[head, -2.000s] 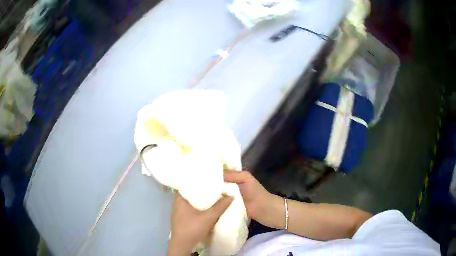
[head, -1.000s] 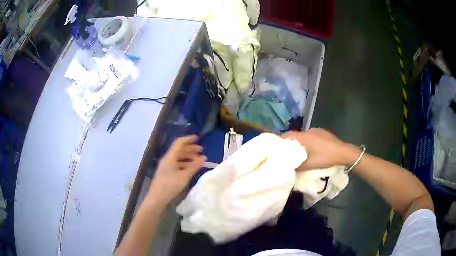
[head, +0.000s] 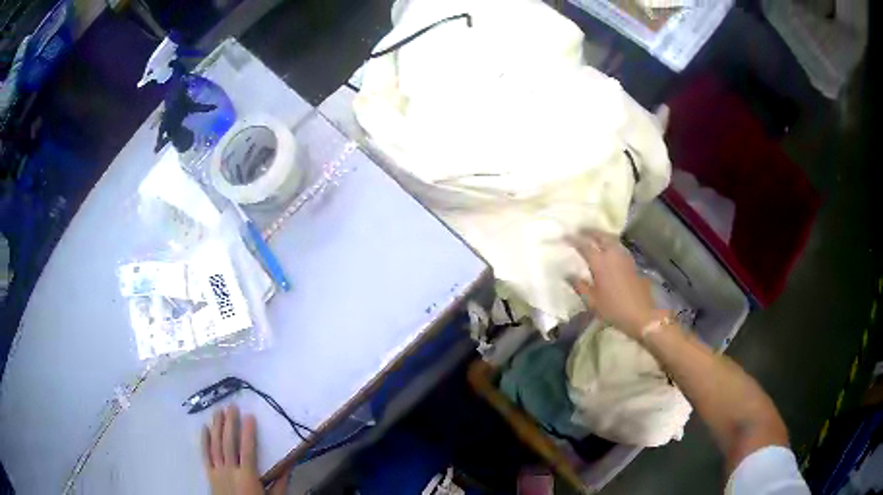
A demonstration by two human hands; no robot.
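Observation:
A heap of cream garments [head: 484,116] with dark cords lies at the table's far right corner and hangs over its edge. My right hand [head: 615,290] is at the heap's lower front, with cloth between thumb and fingers. A bundled cream garment [head: 629,387] lies in the grey-white bin [head: 738,324], below my right wrist. My left hand [head: 232,454] rests open and empty, palm down, at the table's near edge, partly cut off by the frame. Black thread snips [head: 215,393] with a cord lie just beyond its fingertips.
On the pale table [head: 339,319] are clear label bags [head: 184,305], a blue pen [head: 269,256], a tape roll [head: 257,164] and a blue spray bottle [head: 203,108]. A tape measure [head: 102,425] runs along it. Greenish cloth [head: 542,382] lies in the bin. A red container [head: 745,184] stands behind.
The view has shifted towards the heap. The garment held in my right hand has gone down into the bin, and that hand is now at the heap. My left hand has come onto the table.

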